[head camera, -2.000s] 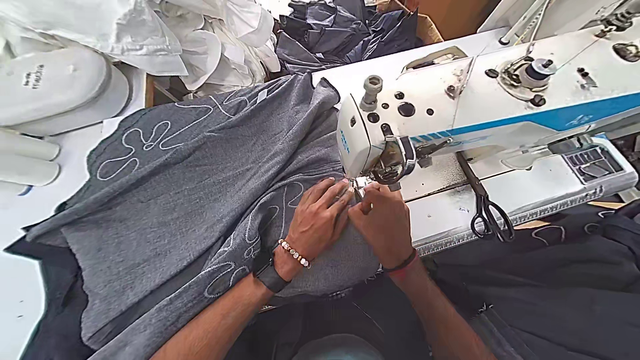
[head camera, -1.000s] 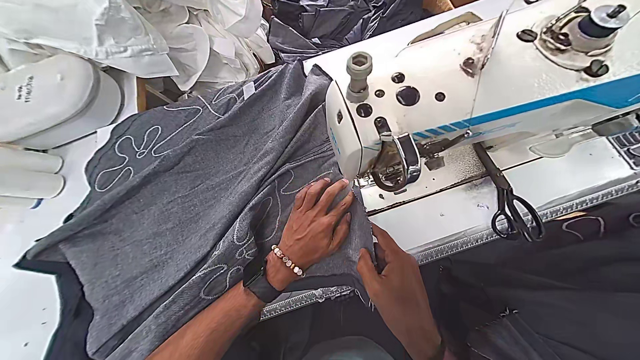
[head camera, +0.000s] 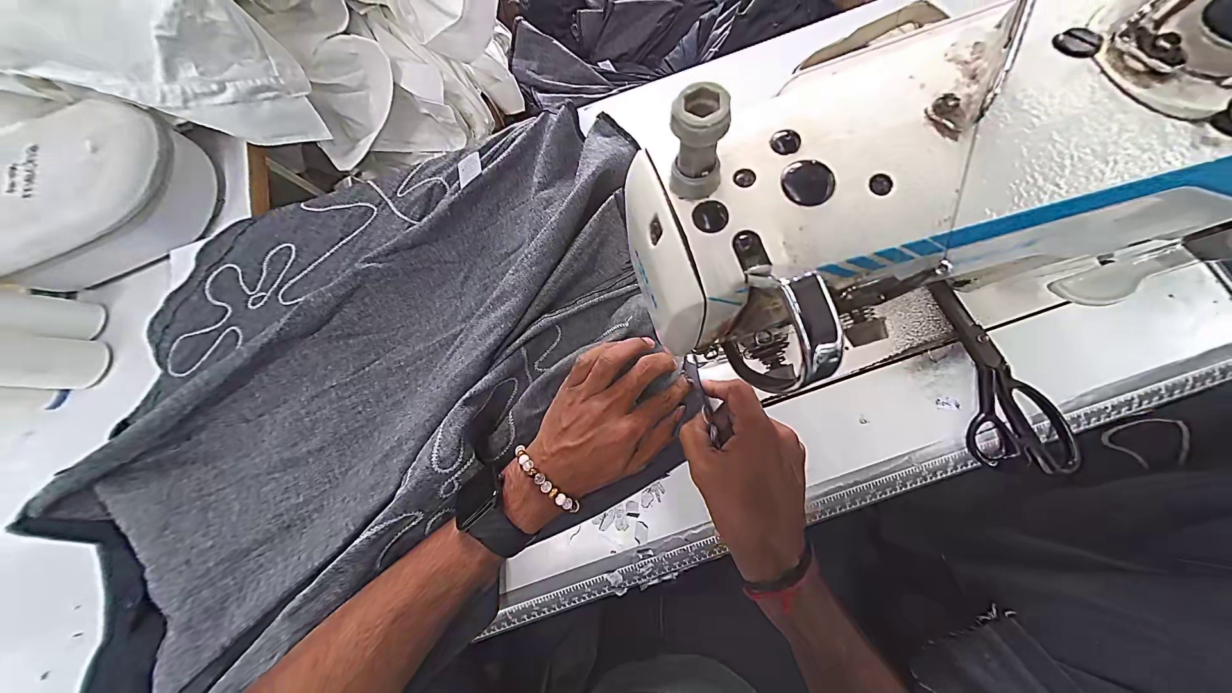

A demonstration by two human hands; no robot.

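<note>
A dark grey fabric piece (head camera: 318, 385) with light looping stitch lines lies over the table, its right edge at the needle area of a white and blue sewing machine (head camera: 847, 192). My left hand (head camera: 611, 414), wearing a watch and a beaded bracelet at the wrist, rests on the fabric with fingers spread, just left of the presser foot. Close to its fingertips, my right hand (head camera: 746, 462) is closed on a small metal tool, perhaps thread snips (head camera: 705, 395), whose tip points up toward the fabric edge. Its lower part is hidden by my fingers.
Black-handled scissors (head camera: 1006, 399) lie on the machine bed, handles over the front edge with its measuring tape (head camera: 895, 486). White fabric pieces (head camera: 385, 77) and a dark cloth heap (head camera: 626, 43) are behind. White padded shapes (head camera: 77, 183) stand at the left. Thread scraps lie near the front edge.
My right hand has moved up from the fabric's lower corner to the edge beside the presser foot, and the metal tool now shows in it. My left hand stays on the fabric.
</note>
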